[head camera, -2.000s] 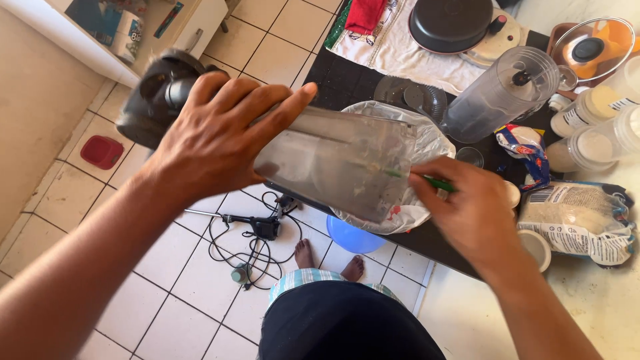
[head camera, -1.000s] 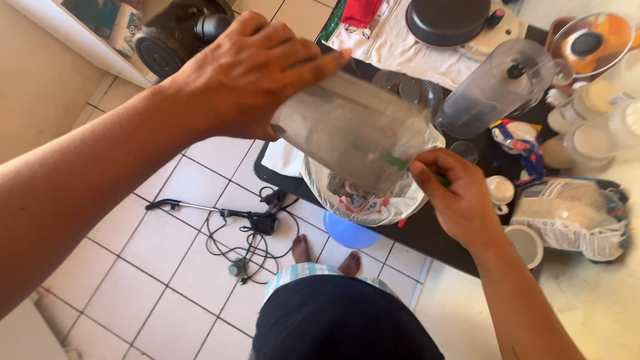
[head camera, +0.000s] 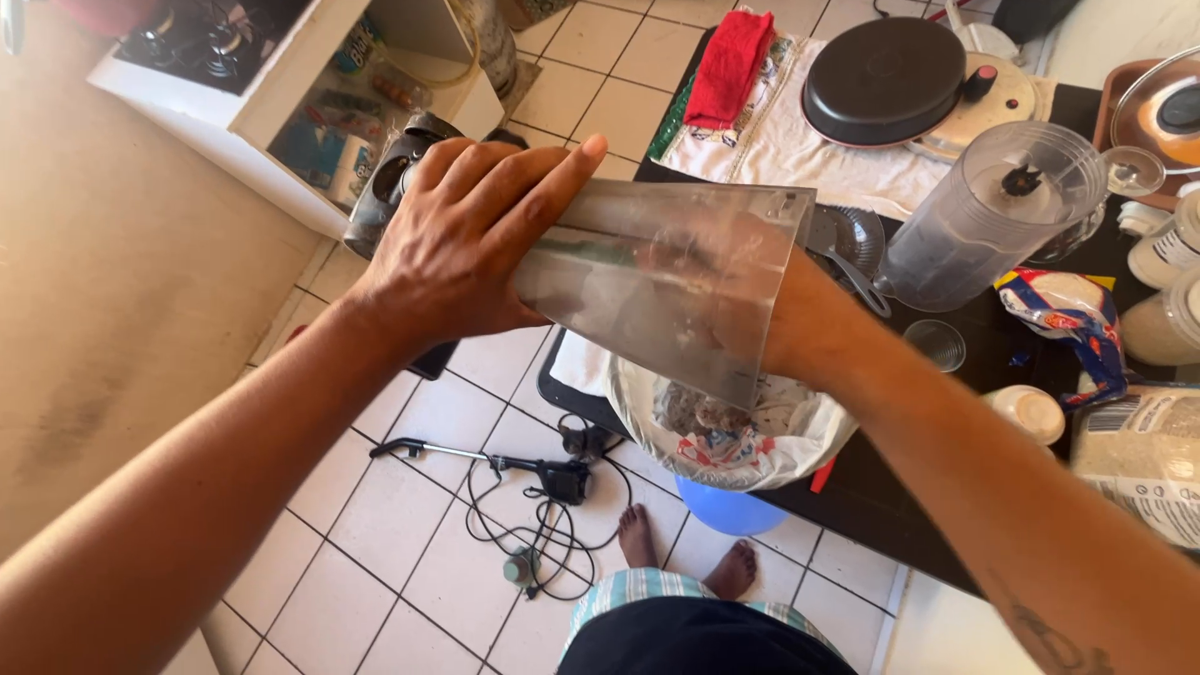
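Note:
My left hand (head camera: 469, 225) grips a clear plastic vacuum dust container (head camera: 656, 281) near its dark end piece (head camera: 398, 178). The container lies tilted, its open end to the right, above a plastic-bag-lined bin (head camera: 741, 459) with grey dust and scraps in it. My right hand (head camera: 741, 281) reaches in through the open end and shows blurred through the cloudy wall. A green streak shows inside the container near my left hand; whether my right fingers are closed on it cannot be made out.
On the dark table (head camera: 900, 469) stand a clear blender jar (head camera: 994, 216), an overturned black pan (head camera: 881, 80), a red cloth (head camera: 731, 66), a small glass (head camera: 935, 345), several jars and bags. A vacuum floor wand with cable (head camera: 562, 480) lies on the tiles. An open white cabinet (head camera: 281, 103) is at upper left.
My right hand, earlier outside the container's open end with a green tool, has moved deep inside it. The container has moved up from its place one second ago.

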